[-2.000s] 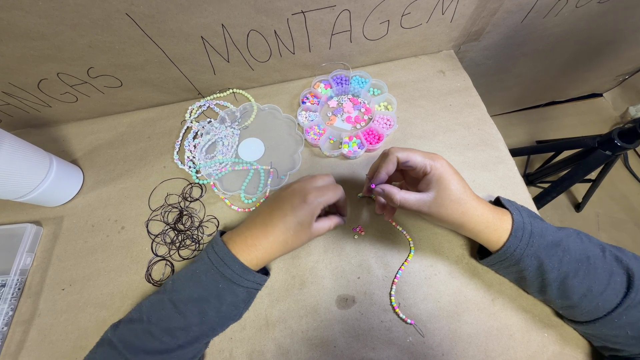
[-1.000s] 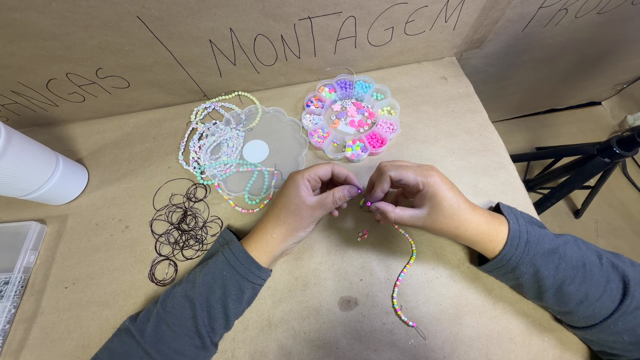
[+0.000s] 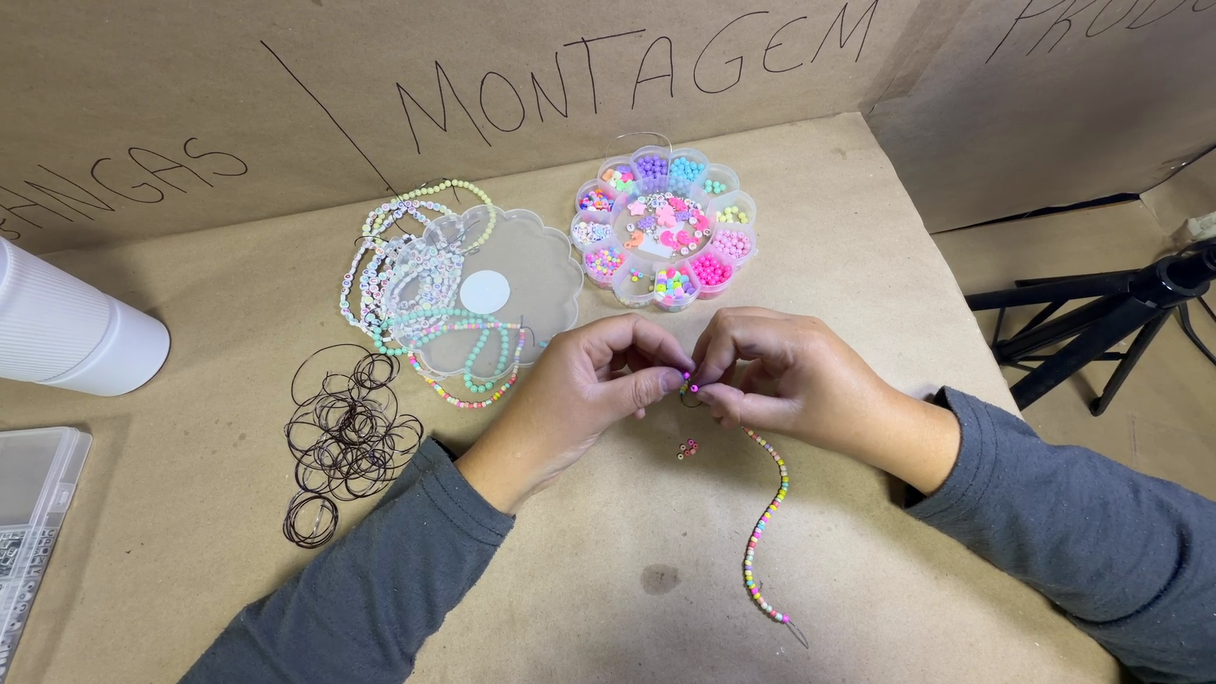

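Observation:
My left hand (image 3: pixel 622 375) and my right hand (image 3: pixel 779 370) meet near the middle of the view. Thumb and forefinger of the left pinch the cord by a small purple bead (image 3: pixel 686 377). The right fingertips hold the strand's other part beside a magenta bead (image 3: pixel 694 389). From under the right hand a string of multicoloured beads (image 3: pixel 781 484) curves down the paper-covered table and ends in a thin loop. A small group of loose beads (image 3: pixel 688 448) lies just below the hands. Beyond them stands a flower-shaped plastic bead box (image 3: pixel 630 283) with filled compartments.
Left of the box lie a clear scalloped lid (image 3: pixel 541 247) and a pile of beaded strands (image 3: pixel 361 275). Tangled dark cords (image 3: pixel 351 427) lie nearer. A white bottle (image 3: pixel 85 323) and a clear plastic case (image 3: pixel 57 456) are far left. A black tripod (image 3: pixel 1111 313) stands at right.
My left hand has moved in toward my right hand, and its fingertips now pinch at the purple bead. Two seconds ago the hands were apart. The hanging bead string has stayed much the same.

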